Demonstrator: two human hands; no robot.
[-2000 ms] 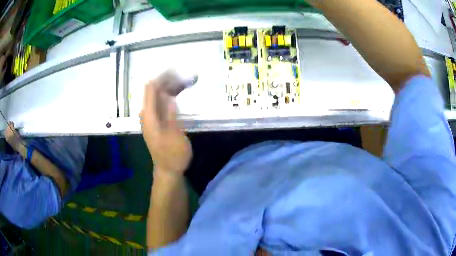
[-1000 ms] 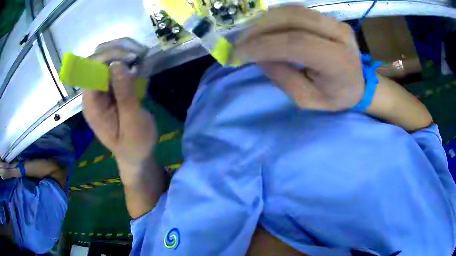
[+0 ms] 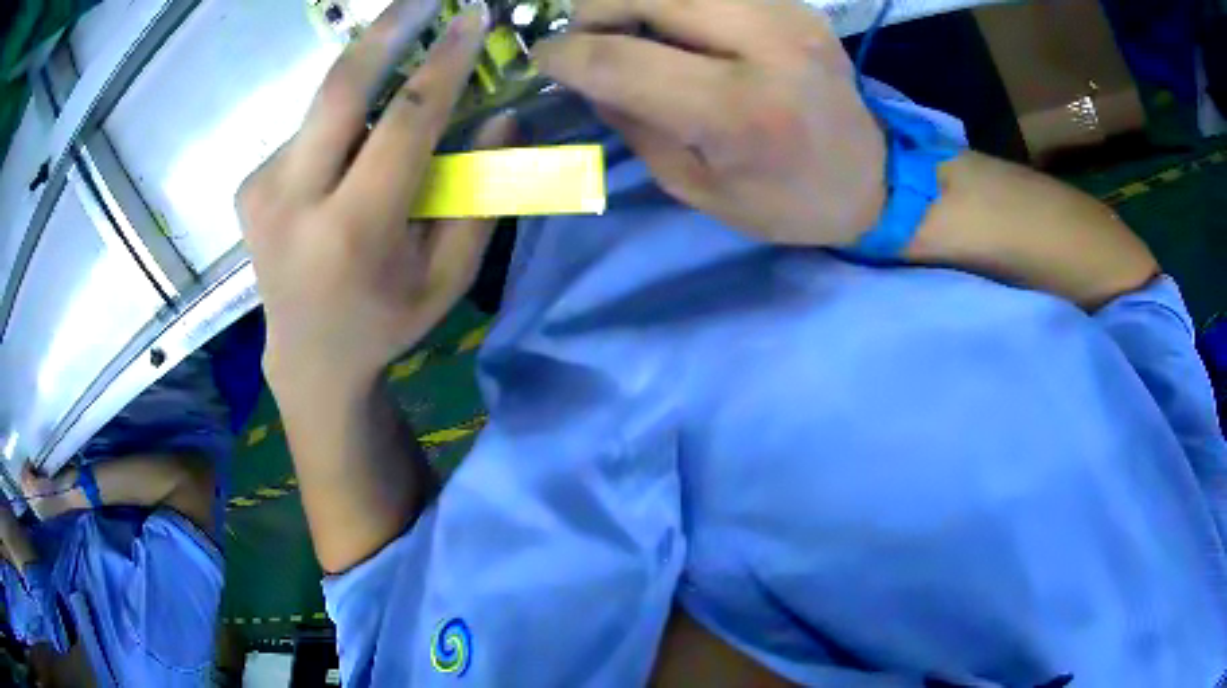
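Observation:
A circuit board (image 3: 522, 19) shows in part at the top edge of the view, between my hands. My left hand (image 3: 370, 202) is over its left side, with fingers spread on or just above the parts. A flat bright yellow strip (image 3: 518, 182) sticks out to the right from under my left hand, held in the palm side or lower fingers. My right hand (image 3: 733, 121) is at the board's right side with fingertips together near the parts; whether it holds something small is hidden. A blue wrist strap (image 3: 915, 182) is on my right wrist.
The white bench with metal rails (image 3: 141, 229) curves along the left. Another person's arm and blue sleeve (image 3: 141, 491) are at the lower left. A cardboard box (image 3: 1056, 88) stands below the bench at the upper right. The green floor has yellow-black lines.
Both hands have moved up to the board and closer together. The yellow strip by my left hand now points right instead of left. The yellow piece near my right fingers no longer shows there.

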